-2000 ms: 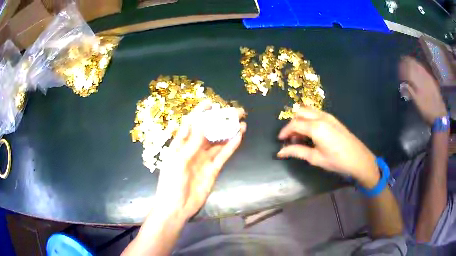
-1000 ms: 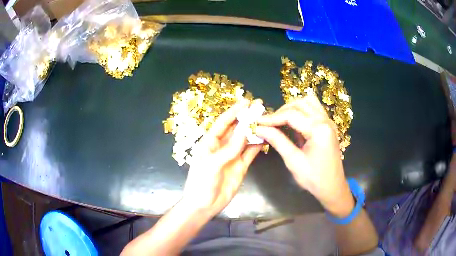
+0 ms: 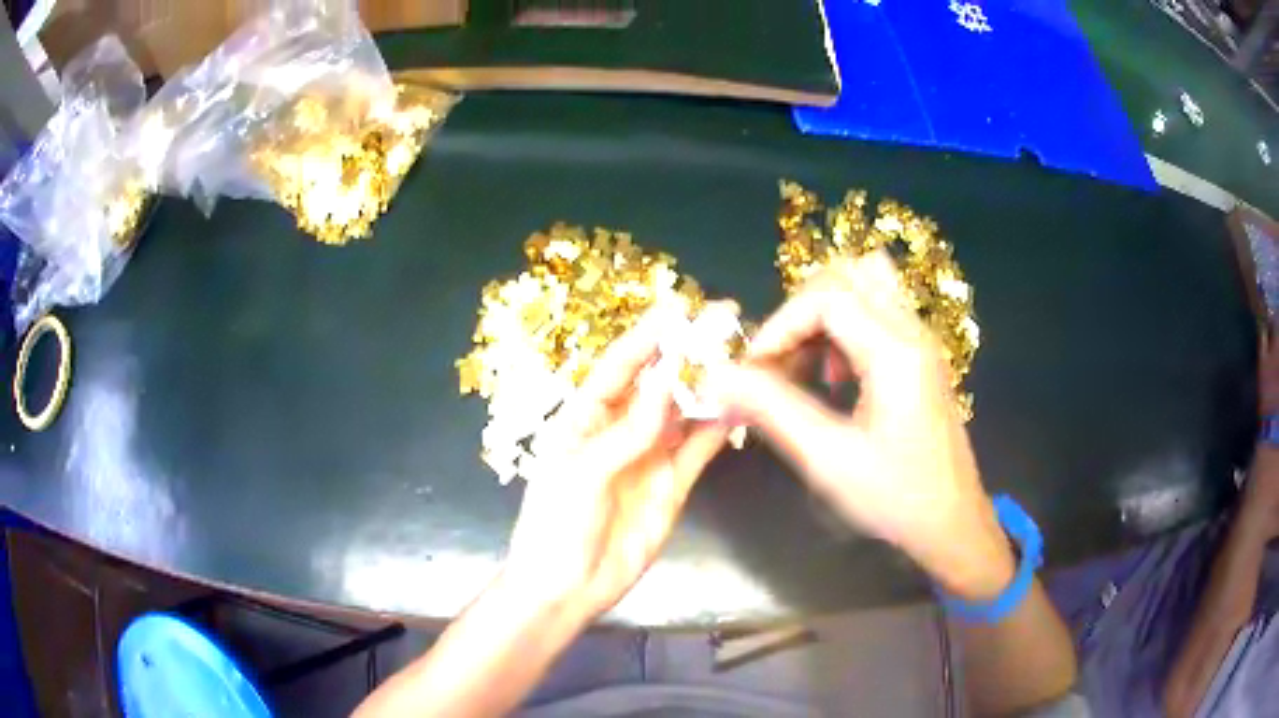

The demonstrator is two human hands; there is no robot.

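Observation:
My left hand (image 3: 603,477) is shut on a white plastic part (image 3: 706,359), held above the right edge of the left heap of gold metal pieces (image 3: 568,316). My right hand (image 3: 884,414) is at the right side of the white part, thumb and index fingertips against it, slightly blurred. Whether a gold piece is between those fingertips is hard to tell. A second heap of gold metal pieces (image 3: 943,274) lies behind my right hand, partly hidden by it.
A clear plastic bag (image 3: 267,84) with gold pieces spilling out lies upper left. A tape ring (image 3: 42,372) is at far left. A raised dark green board (image 3: 673,49) and a blue sheet (image 3: 968,84) are at the back. A blue stool (image 3: 190,673) is below; a person's arm (image 3: 1220,603) is at right.
My right hand has come from the right heap to the white part and stays there. The view has shifted, moving the heaps rightward in the picture. The other person's hand has left the bench's far right.

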